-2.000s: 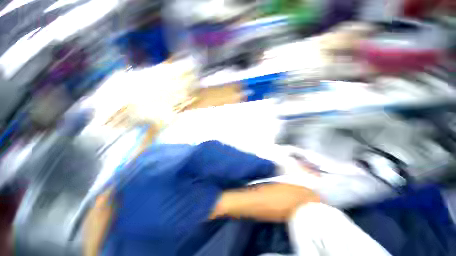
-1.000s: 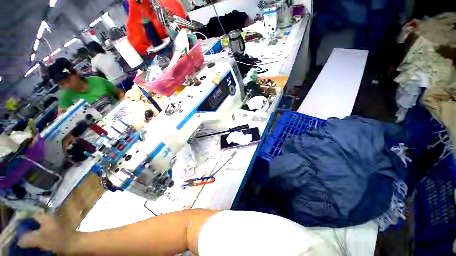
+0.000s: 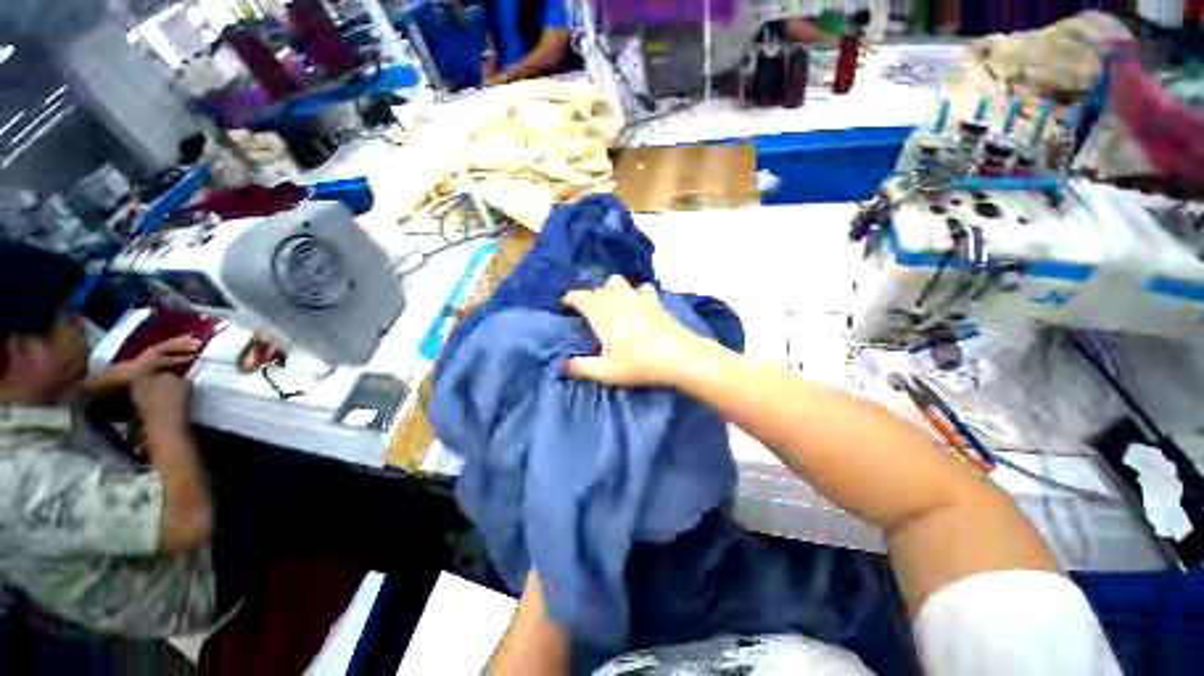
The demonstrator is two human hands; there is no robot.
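A bunched blue garment (image 3: 594,449) lies over the front edge of the white sewing table and hangs down towards my lap. My right hand (image 3: 627,337) lies on top of the garment, its thumb and fingers pressed into the gathered cloth. My left hand (image 3: 535,634) is at the bottom edge, mostly hidden by the hanging cloth, so its fingers cannot be seen. The white sewing machine head (image 3: 990,251) stands to the right of the garment. Orange and blue thread snips (image 3: 953,429) lie on the table below it.
A cream cloth heap (image 3: 528,145) lies behind the garment. A person (image 3: 93,489) sits at the left beside a grey machine part (image 3: 313,280). A black tray (image 3: 1149,489) with white slips lies at the far right. Another person's arm (image 3: 535,56) shows at the back.
The view has swung left from the crate side to the table. My right hand, at the far left a second ago, is now on the garment at the centre.
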